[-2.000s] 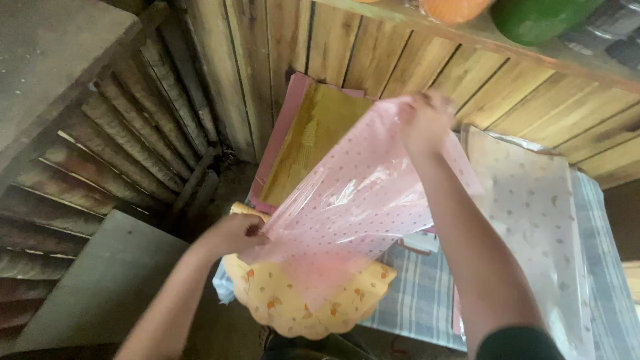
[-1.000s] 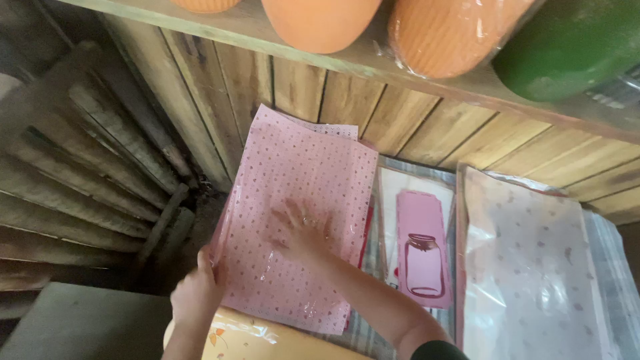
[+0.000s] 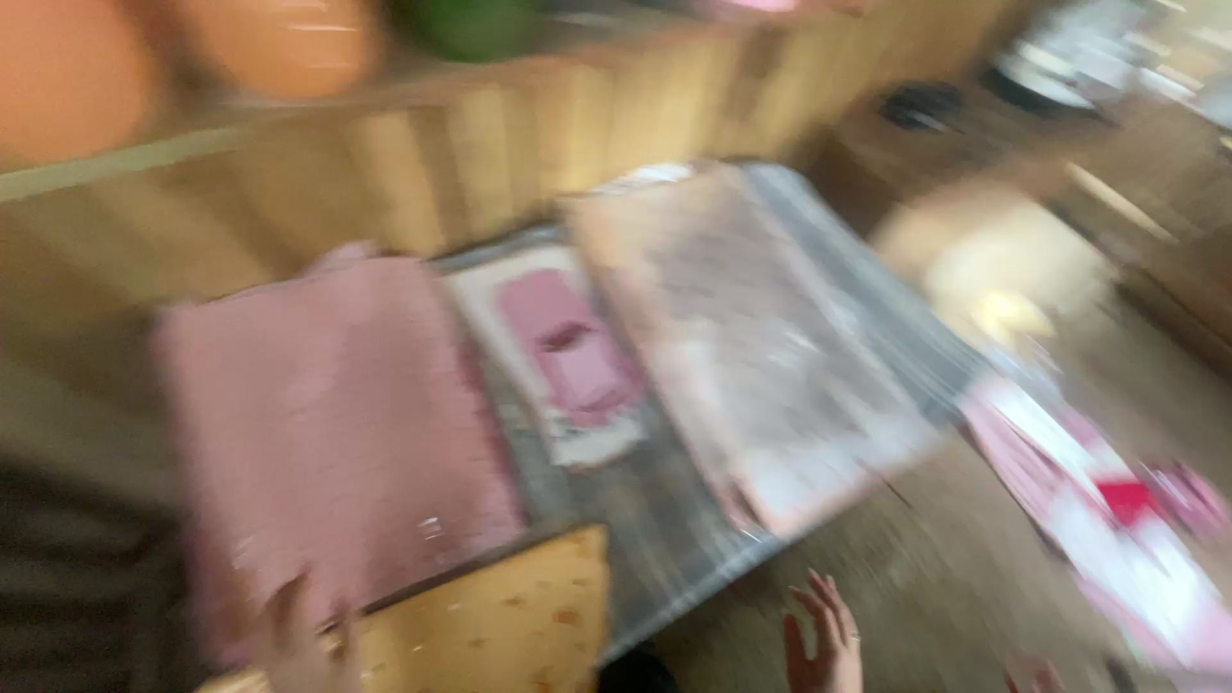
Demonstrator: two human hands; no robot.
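Pink plastic-covered sheets (image 3: 337, 423) lie stacked at the left of the cloth-covered table. My left hand (image 3: 303, 635), blurred, is at their lower edge beside a yellow patterned cushion (image 3: 500, 616); whether it touches either is unclear. My right hand (image 3: 823, 630) is raised in front of the table's near edge, fingers apart, holding nothing. Between the pink stack and a clear-wrapped patterned sheet stack (image 3: 760, 356) lies a white packet with a pink jar-shaped panel (image 3: 568, 346).
A plank wall (image 3: 520, 144) stands behind the table, with orange containers (image 3: 279, 43) and a green one (image 3: 472, 24) on a shelf above. Pink and white items (image 3: 1107, 510) lie at the right. Part of another hand (image 3: 1035, 674) shows at the bottom edge.
The view has swung right. My right hand has left the pink sheets and is now off the table's front edge. The pink sheet held up two seconds ago lies on the stack.
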